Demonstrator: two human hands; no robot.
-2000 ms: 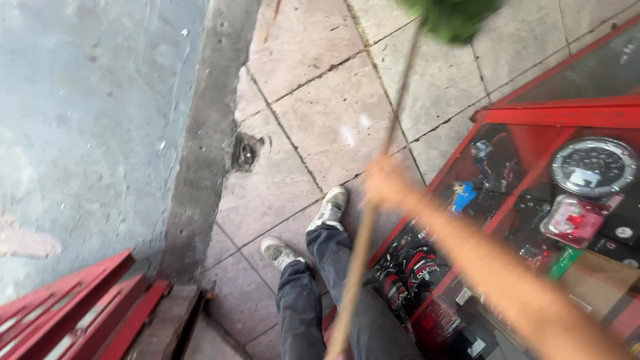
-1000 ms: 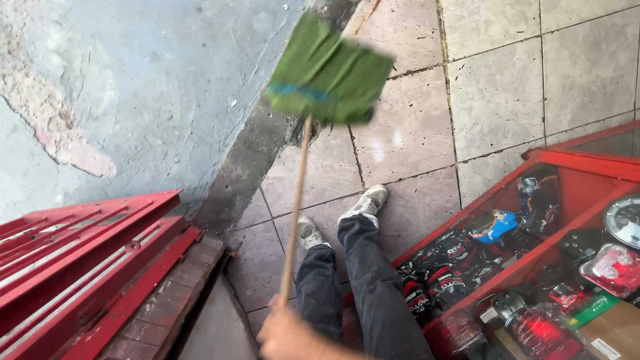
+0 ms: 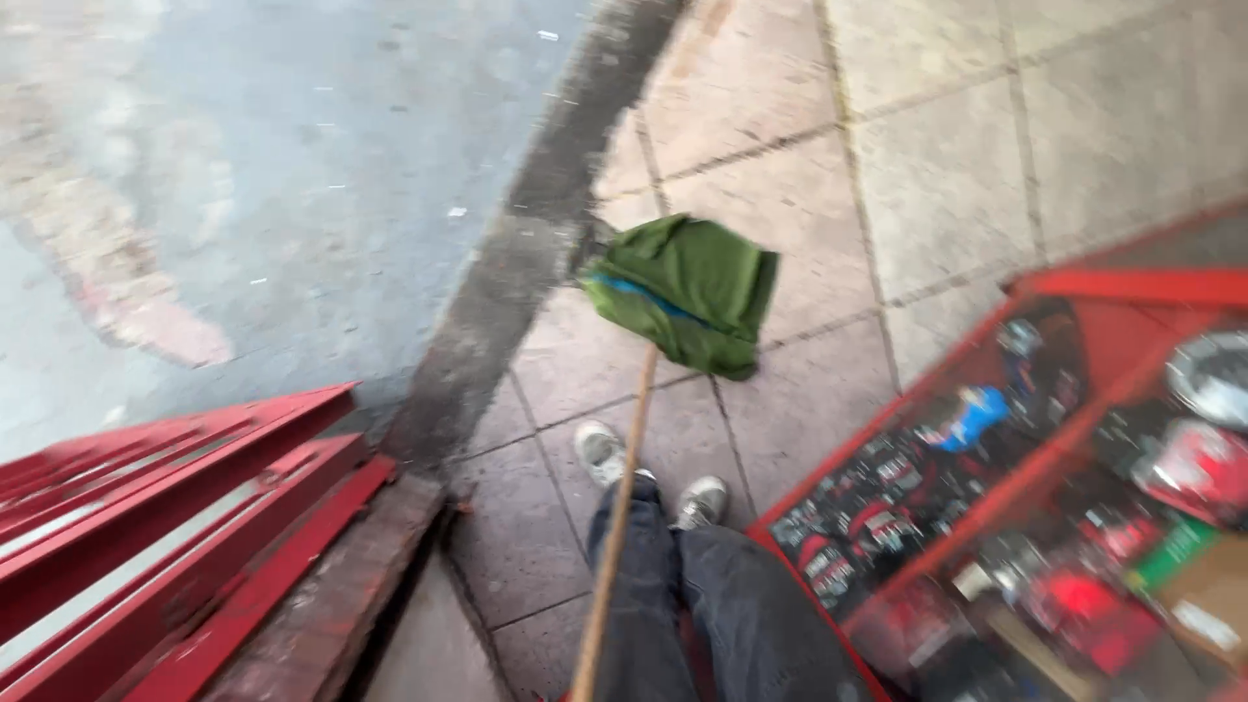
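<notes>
A wooden pole (image 3: 620, 517) with a green cloth (image 3: 687, 288) over its far end runs up from the bottom edge, in front of my legs. The cloth has a blue stripe along its near side and lies over or just above the pale floor tiles, ahead of my shoes; whether it touches them cannot be told. Neither of my hands shows in this view, and the near end of the pole is cut off by the frame's bottom edge.
Red metal shutter panels (image 3: 175, 546) stand at the lower left. A red-framed glass display case (image 3: 1131, 283) with packaged goods fills the right side. A dark concrete strip (image 3: 487, 283) borders the grey-blue pavement (image 3: 322, 195). My shoes (image 3: 700, 502) are on the tiles.
One second ago a hand held the pole near the bottom edge; it has gone out of view. The cloth head has moved nearer my feet and turned.
</notes>
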